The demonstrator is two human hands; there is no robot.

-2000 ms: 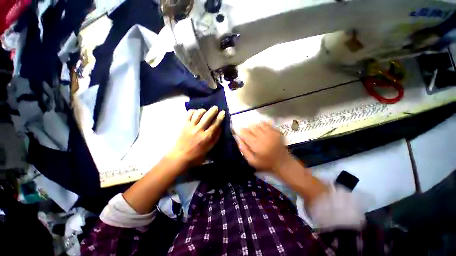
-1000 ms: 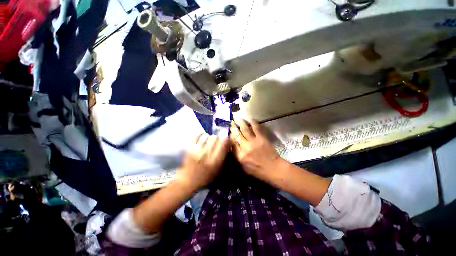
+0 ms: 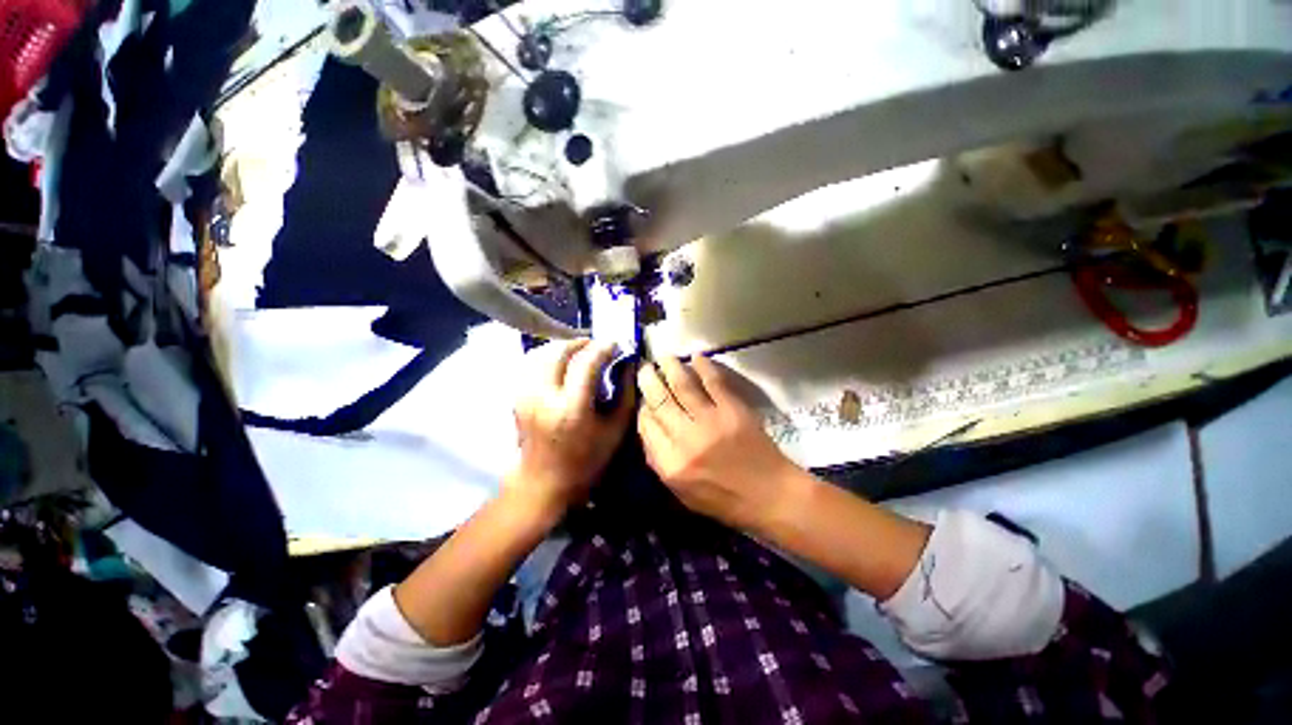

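A small white-faced piece point(image 3: 614, 315) with a dark navy edge lies under the needle area of the white sewing machine point(image 3: 879, 135). My left hand point(image 3: 564, 425) is at its left side, fingertips on the cloth just in front of the presser foot. My right hand point(image 3: 701, 442) is at its right side, fingers bent close to the edge. Both hands hold the piece between them. Dark cloth hangs below, between the hands, and partly merges with the dark clothing. The presser foot is partly hidden by glare.
A white-faced piece point(image 3: 319, 361) and a curved navy strip point(image 3: 371, 408) lie left of the machine, beside a navy panel point(image 3: 337, 184). Red-handled scissors point(image 3: 1145, 300) lie under the arm at right. Tangled cut pieces point(image 3: 156, 383) are at the far left.
The hands went from a navy piece to the white-faced one. Since one second ago, the left hand has settled beside it and the navy strip at left has come to rest. The view has shifted slightly.
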